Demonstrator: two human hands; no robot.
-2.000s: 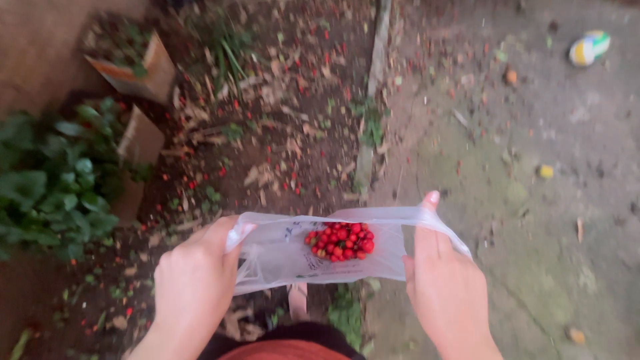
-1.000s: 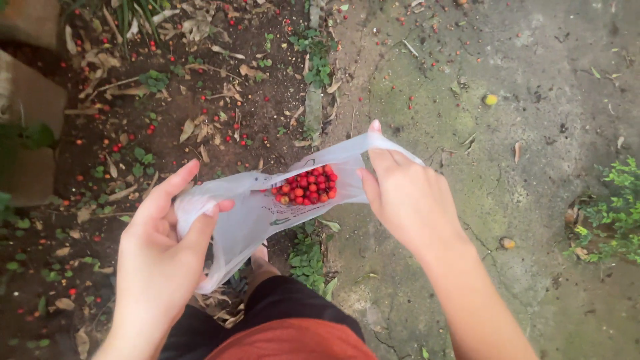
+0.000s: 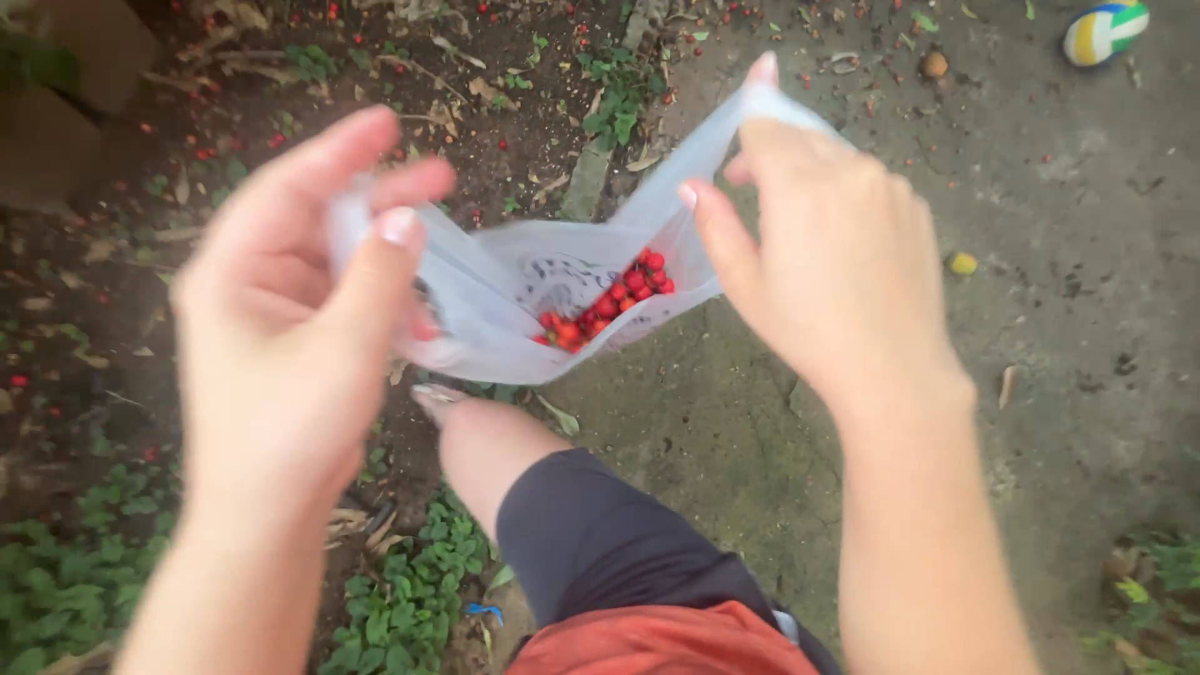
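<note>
A thin whitish plastic bag (image 3: 572,253) with dark print hangs between my hands, its mouth spread. Small red berries (image 3: 614,302) lie together inside it. My left hand (image 3: 300,272) has the bag's left edge between thumb and fingers, blurred by motion. At the other side, my right hand (image 3: 825,225) holds the right edge of the mouth, its index finger raised under the plastic and its thumb over the opening.
Bare soil with fallen berries and dry leaves lies at left, concrete (image 3: 1050,281) at right. Green plants (image 3: 422,581) grow near my leg. A colorful ball (image 3: 1106,34) and a yellow fruit-like thing (image 3: 962,263) lie on the concrete.
Both hands have risen in view with the bag. The bag's mouth now sags in the middle, and the berries have bunched into a slanting row. The view has shifted.
</note>
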